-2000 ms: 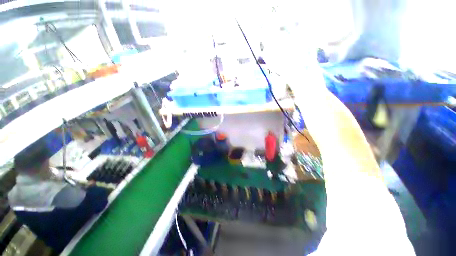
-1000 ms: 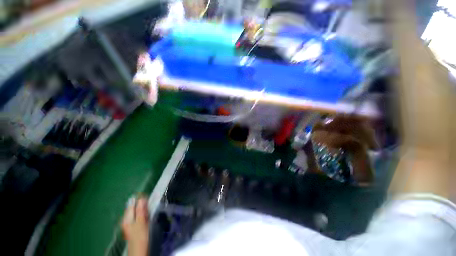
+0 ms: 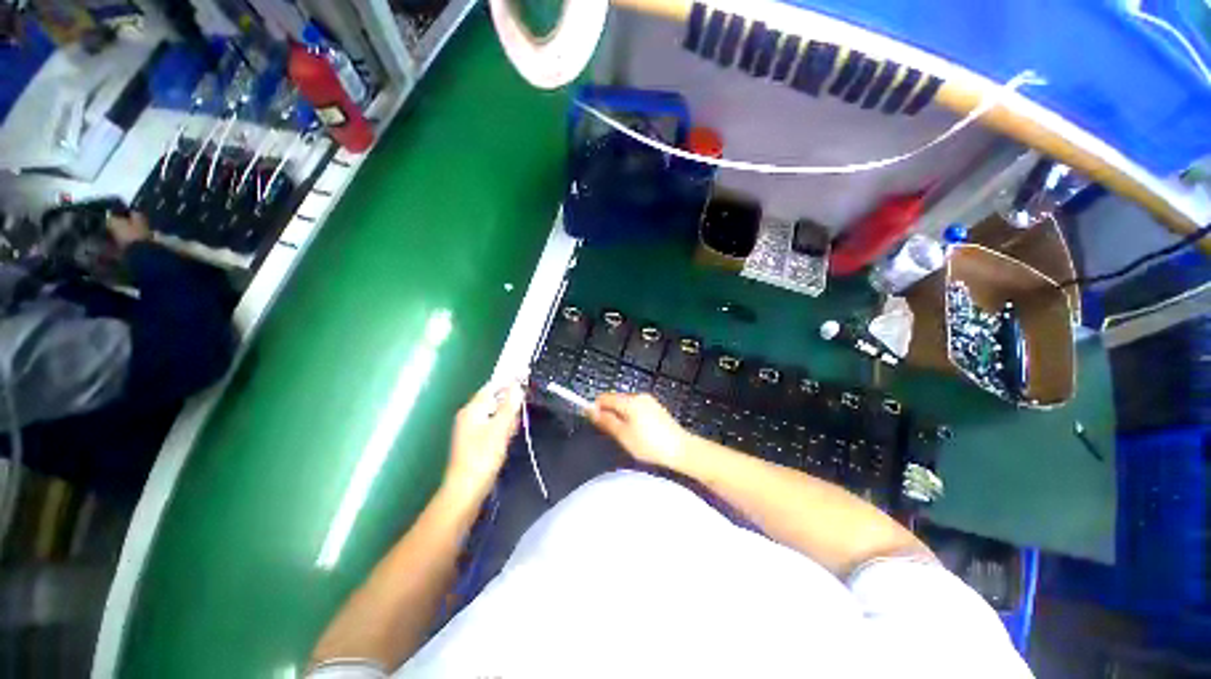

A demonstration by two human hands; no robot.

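Observation:
My left hand (image 3: 484, 438) is at the near edge of the green belt, its fingers closed on a thin white wire lead (image 3: 534, 458) that hangs down below them. My right hand (image 3: 643, 427) is just to the right, fingers pinched on a short white piece (image 3: 571, 397) that points toward my left hand. Whether this piece and the lead are one cannot be told. Black housings (image 3: 728, 381) with gold rings at their far ends stand side by side on the bench, beyond and right of my hands.
The green conveyor (image 3: 372, 305) runs along the left, with a person's sleeve (image 3: 166, 318) beyond it. An open carton of small parts (image 3: 1043, 348), a red bottle (image 3: 879, 232), a speckled tray (image 3: 786, 260) and a blue fan (image 3: 624, 173) stand behind. A white ring (image 3: 547, 56) hangs above.
The view has swung down to the bench. Both hands are now in front of me, close together, with the white lead and white piece. My right arm has come down from the far right.

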